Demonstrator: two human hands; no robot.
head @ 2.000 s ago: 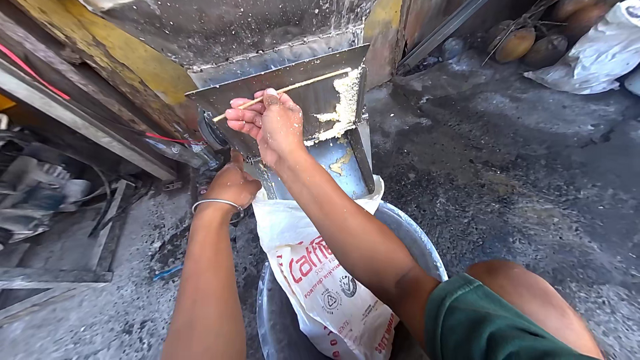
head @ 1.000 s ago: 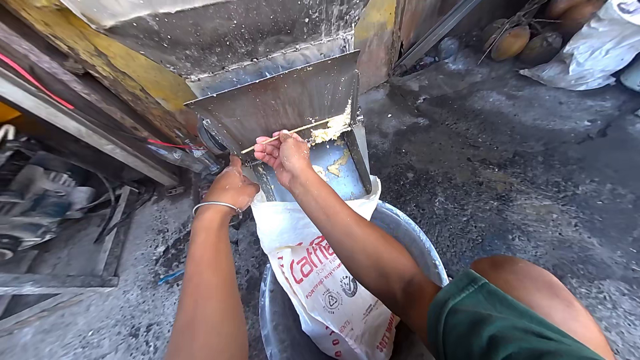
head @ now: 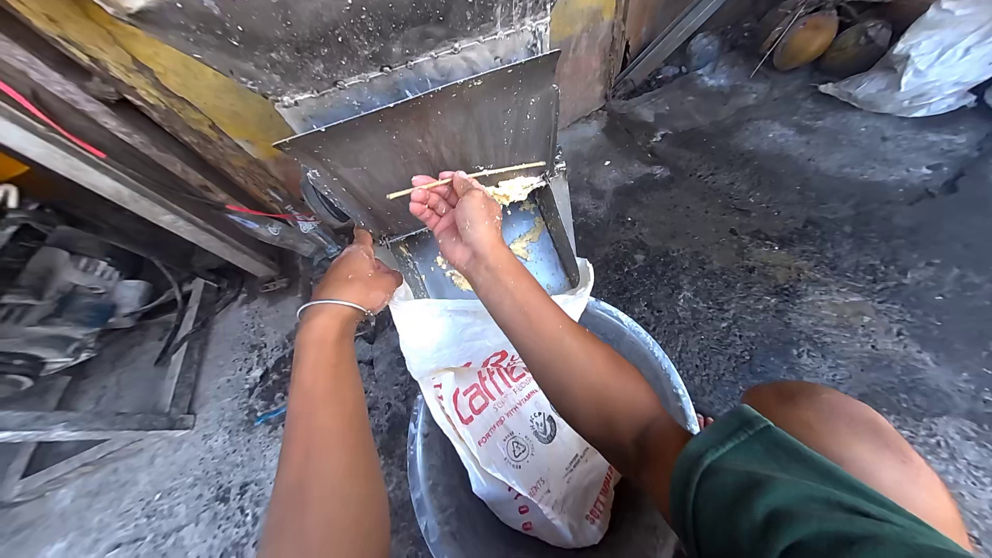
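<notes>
My right hand [head: 459,221] grips a thin wooden stick [head: 508,169] in front of a tilted metal plate [head: 457,132]. Pale, moist shreds [head: 515,190] lie along the plate's lower right edge, and more cling to the metal chute [head: 539,240] below. My left hand [head: 360,271] is at the chute's left side, near the top corner of a white woven sack [head: 496,387]; whether it grips the sack or the metal is hard to tell. The sack's mouth surrounds the chute's lower end. Its body, printed in red, rests in a round metal basin [head: 674,380].
At the left stand a motor-like machine [head: 70,302] and a frame [head: 101,422] on the floor. A white sack [head: 930,66] and several coconuts [head: 806,39] lie at the upper right. My bent knee [head: 852,449] is right of the basin.
My right hand and the stick have come down from higher on the plate. The pale shreds that reached up its right side now sit in a lower heap. My left hand stays by the chute.
</notes>
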